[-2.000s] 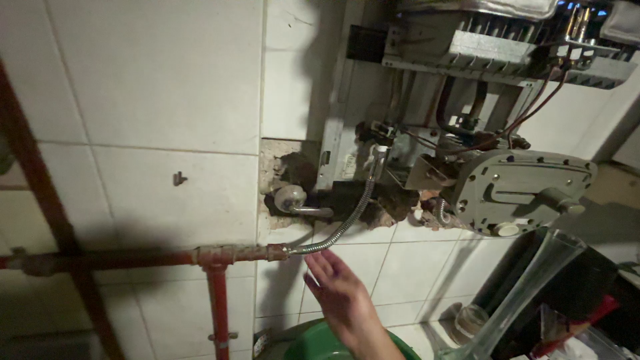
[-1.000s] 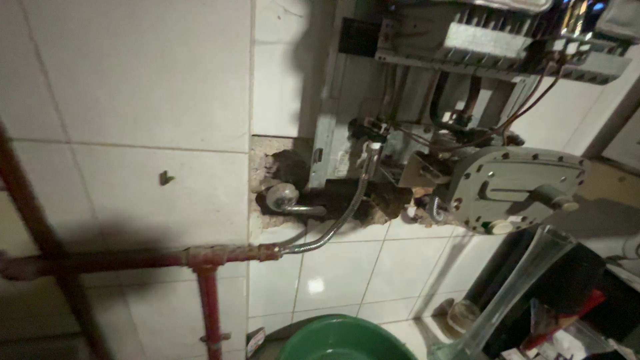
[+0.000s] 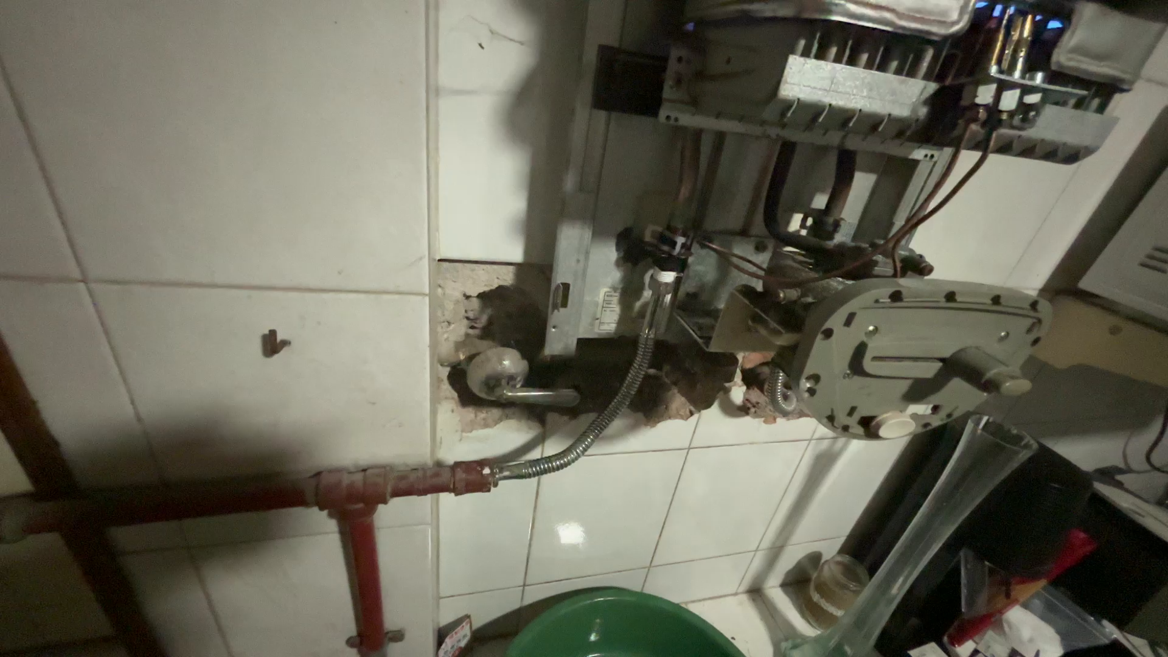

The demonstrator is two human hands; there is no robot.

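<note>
Neither of my hands is in the head view. A corrugated metal hose (image 3: 631, 383) curves from the end of a red pipe (image 3: 401, 484) up to a fitting (image 3: 671, 245) under an opened gas water heater (image 3: 821, 91). Its burner tray is at the top, with thin copper tubes (image 3: 944, 196) running down from it. A grey oval control panel (image 3: 922, 356) with a knob hangs tilted below the heater. Left of the hose, a shut-off valve with a metal lever (image 3: 540, 396) sits in a broken hole in the tiled wall.
A green plastic basin (image 3: 620, 625) stands at the bottom. To its right are a glass jar (image 3: 835, 589), a tall clear glass vase (image 3: 931, 520) and a red item (image 3: 1027, 584) among plastic bags. A small metal hook (image 3: 275, 343) sticks out of the white tiles at left.
Two seconds ago a hand was beside the joint of the hose and the red pipe; it was gone from view one second ago and is still out of view. The hose remains in place.
</note>
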